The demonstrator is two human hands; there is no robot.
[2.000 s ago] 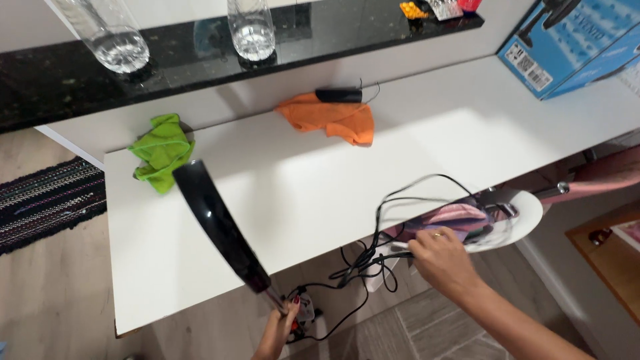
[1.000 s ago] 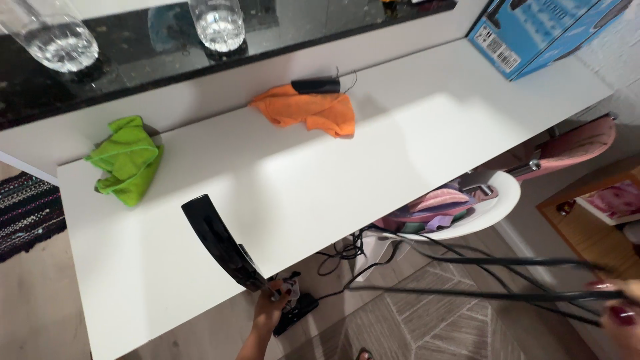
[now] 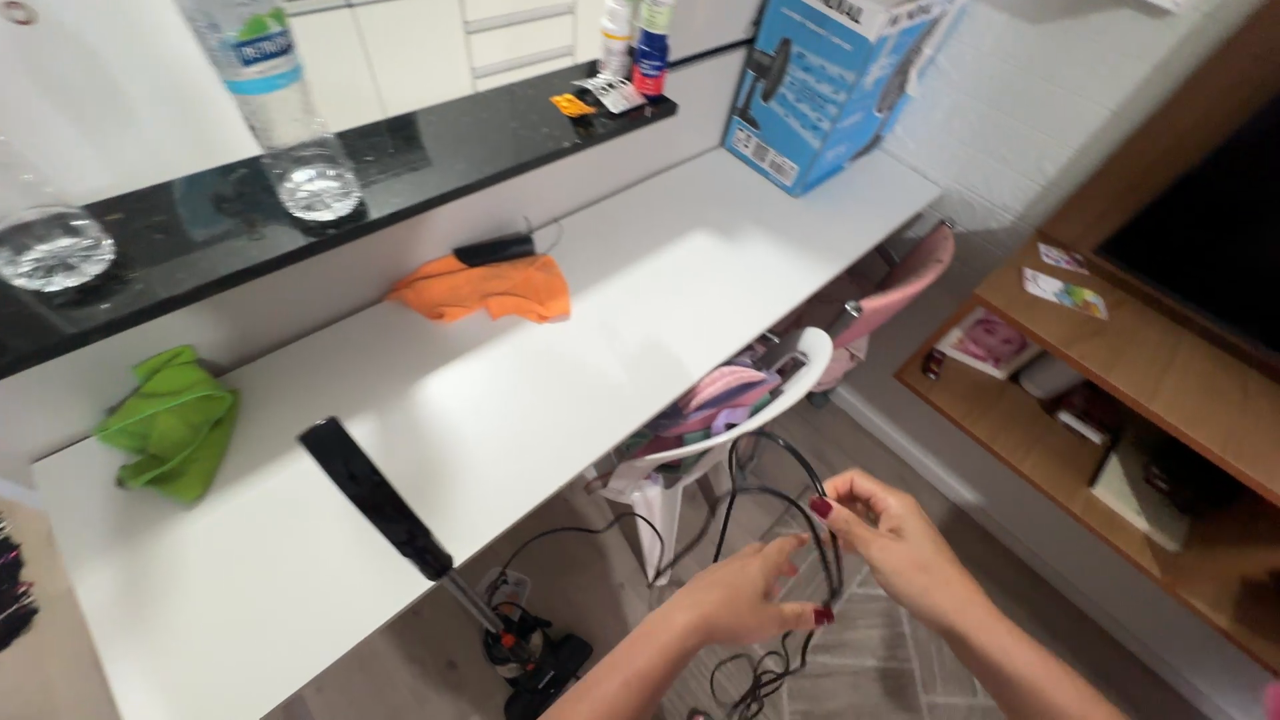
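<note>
My right hand pinches a loop of black power cord between thumb and fingers. Beside it on the left, my left hand has its fingers curled round the lower part of the same loop. More cord hangs in a tangle below my hands, over the floor. To the left, an upright vacuum cleaner stands on the floor by the white table, its black handle rising past the table's edge. Neither hand touches the vacuum cleaner. A green cloth and an orange cloth lie on the table.
A white chair with a pink bag on it and a pink chair stand at the table's near side. A blue box is on the table's far end. Bottles stand on the black stone ledge. Wooden shelves are at right.
My left hand has let go of the vacuum cleaner's handle and moved right to the cord. My right hand, far right with stretched cord a second ago, now holds a loop closer in.
</note>
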